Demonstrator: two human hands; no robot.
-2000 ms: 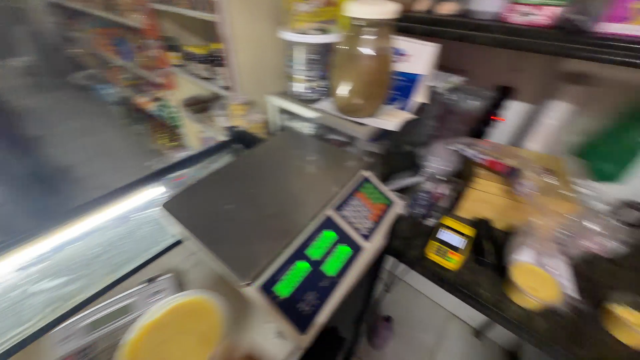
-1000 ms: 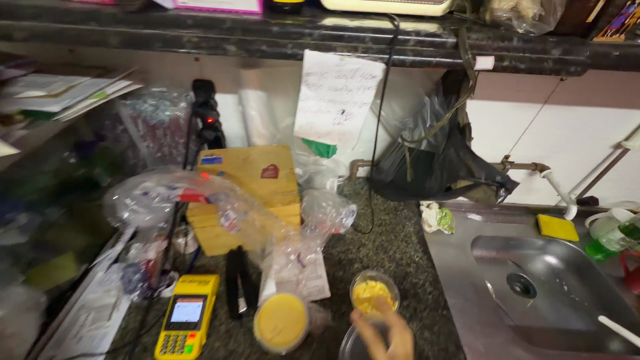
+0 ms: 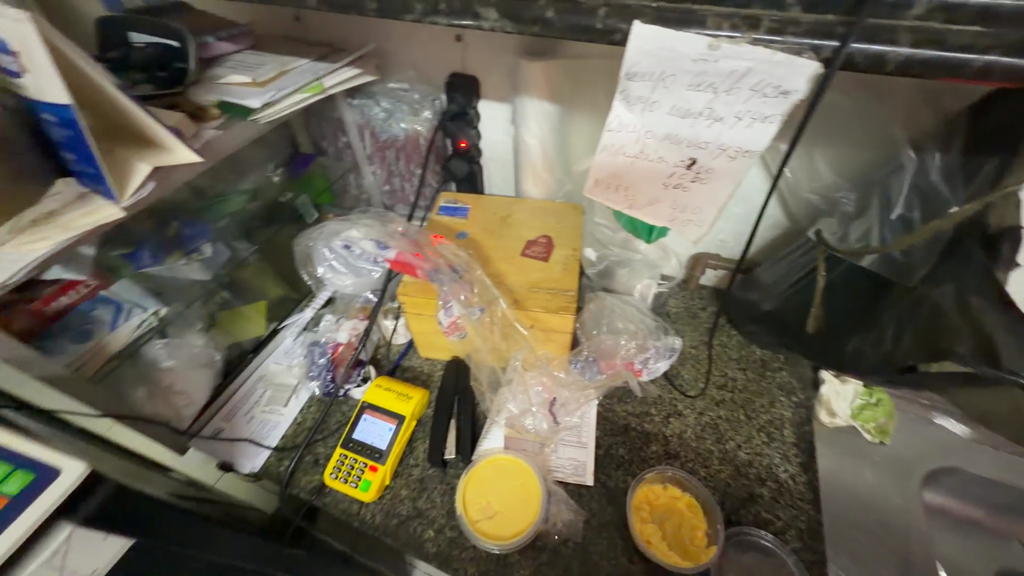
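Neither of my hands is in view. On the dark granite counter, near the bottom centre, stands a round clear plastic tub filled level with a yellow food (image 3: 500, 500). To its right is an uncovered clear tub of yellow-orange, lumpy spread (image 3: 674, 518). A clear round lid or empty tub (image 3: 758, 554) lies against it, cut by the bottom edge. Left of the full tub are a black stapler (image 3: 454, 416) and a yellow card payment terminal (image 3: 376, 438) with a lit screen.
A wooden box (image 3: 512, 248) with crumpled plastic bags (image 3: 552, 384) stands behind. A handwritten paper (image 3: 696, 128) hangs above. Black cables cross the counter. Left are cluttered shelves and a scale's corner (image 3: 32, 488); right are a black bag (image 3: 896, 296) and a steel sink top (image 3: 864, 496).
The view has swung from the weighing scale to the counter. A hand that was over the right-hand tubs one second ago is out of view.
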